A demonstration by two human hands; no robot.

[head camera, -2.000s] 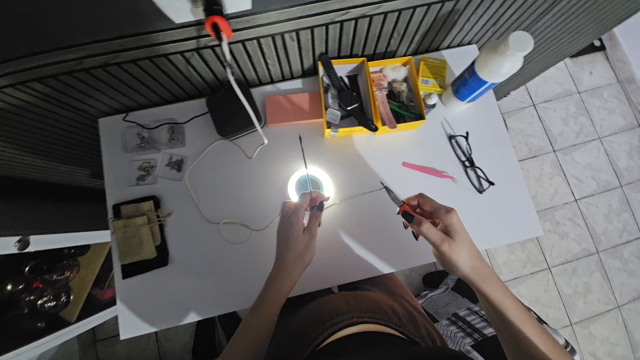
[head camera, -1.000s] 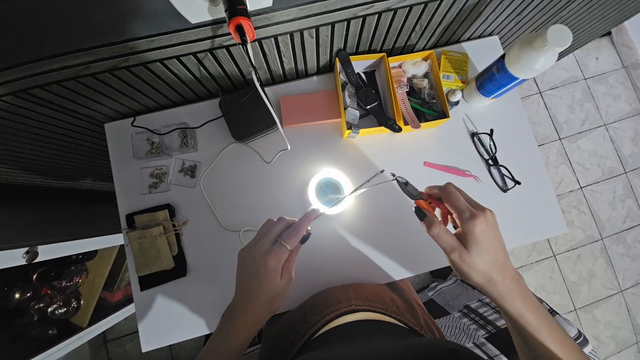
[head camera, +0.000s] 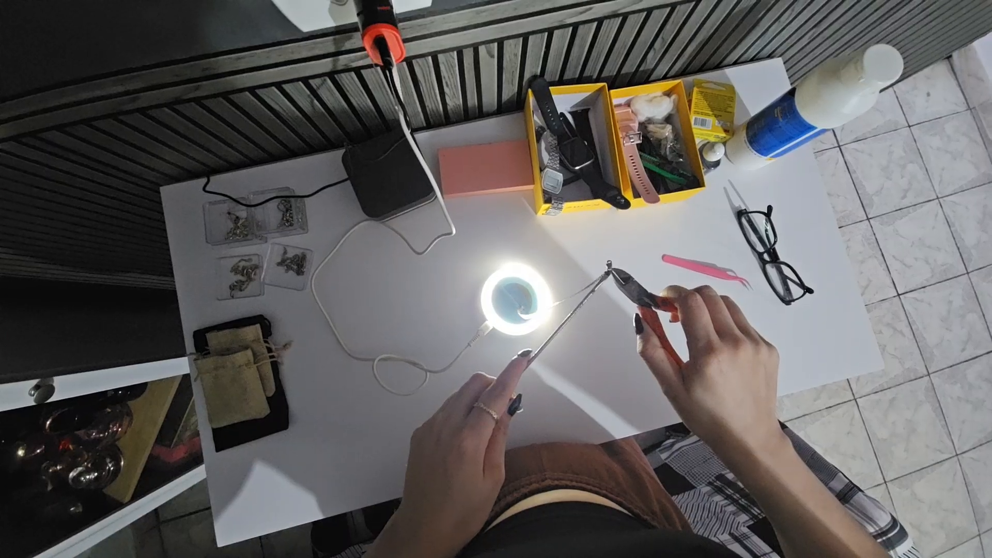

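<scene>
My left hand (head camera: pixel 469 438) pinches the lower end of a thin metal rod (head camera: pixel 566 322), which slants up to the right past a lit ring lamp (head camera: pixel 517 299). Orange-handled pliers (head camera: pixel 637 291) are in my right hand (head camera: pixel 709 349), with their jaws at the rod's far tip. A thin wire or thread (head camera: pixel 575 294) runs from that tip toward the lamp; where it ends is lost in the glare. Pink tweezers (head camera: pixel 701 268) lie to the right of the pliers, beside black-framed glasses (head camera: pixel 775 256).
Yellow boxes (head camera: pixel 573 208) with watches stand at the back, near a pink box (head camera: pixel 486 168), a black box (head camera: pixel 387 177) and a white bottle (head camera: pixel 814 108). Clear cases (head camera: pixel 235 277) of small metal pieces and fabric pouches (head camera: pixel 236 387) lie left. A white cable (head camera: pixel 329 310) crosses the table.
The rod stood nearly upright above the lamp two seconds ago, apart from the pliers; now it slants right and its tip meets their jaws. My right hand has come closer to the lamp.
</scene>
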